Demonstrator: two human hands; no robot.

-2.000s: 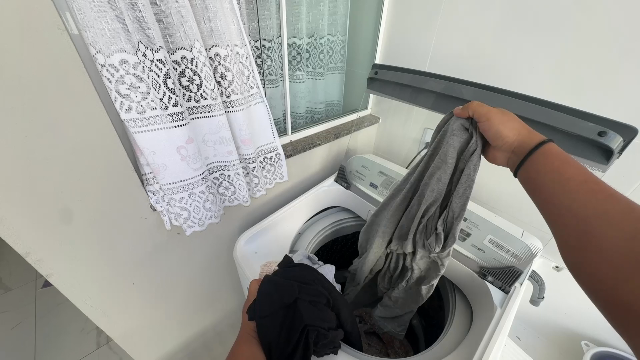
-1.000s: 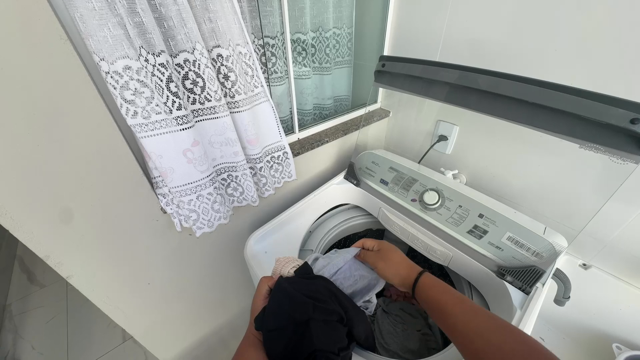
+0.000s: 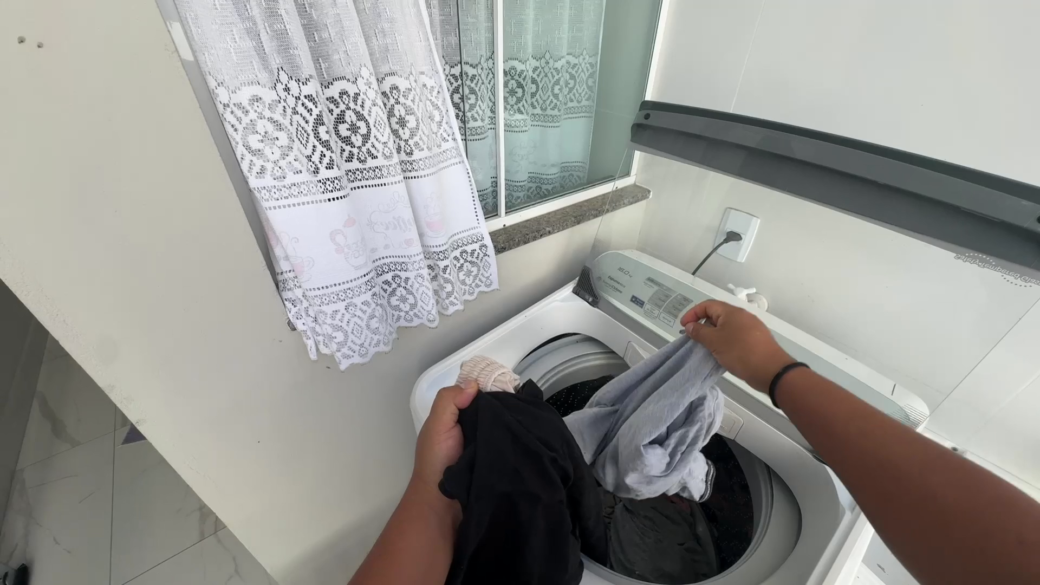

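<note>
My right hand [image 3: 735, 341], with a black band at the wrist, pinches a light grey-blue garment [image 3: 650, 422] and holds it up over the open drum of a white top-loading washing machine [image 3: 784, 520]. At the near left of the drum, my left hand [image 3: 443, 431] grips a bundle made up of a black garment [image 3: 520, 479] and a striped beige cloth [image 3: 487, 373]. Dark clothes lie inside the drum, among them a dark grey garment [image 3: 662, 540] under the light one. Part of the control panel [image 3: 642, 296] is hidden behind my right hand.
The raised dark grey lid [image 3: 837, 175] stands above the machine. A white lace curtain [image 3: 349, 187] hangs at the left before a window with a granite sill [image 3: 569, 219]. A plug sits in a wall socket [image 3: 739, 234], near a white tap [image 3: 747, 298].
Two seconds ago my right hand held up a grey garment; it then let go of it and took the light grey-blue one inside the drum. Since then it has lifted that garment.
</note>
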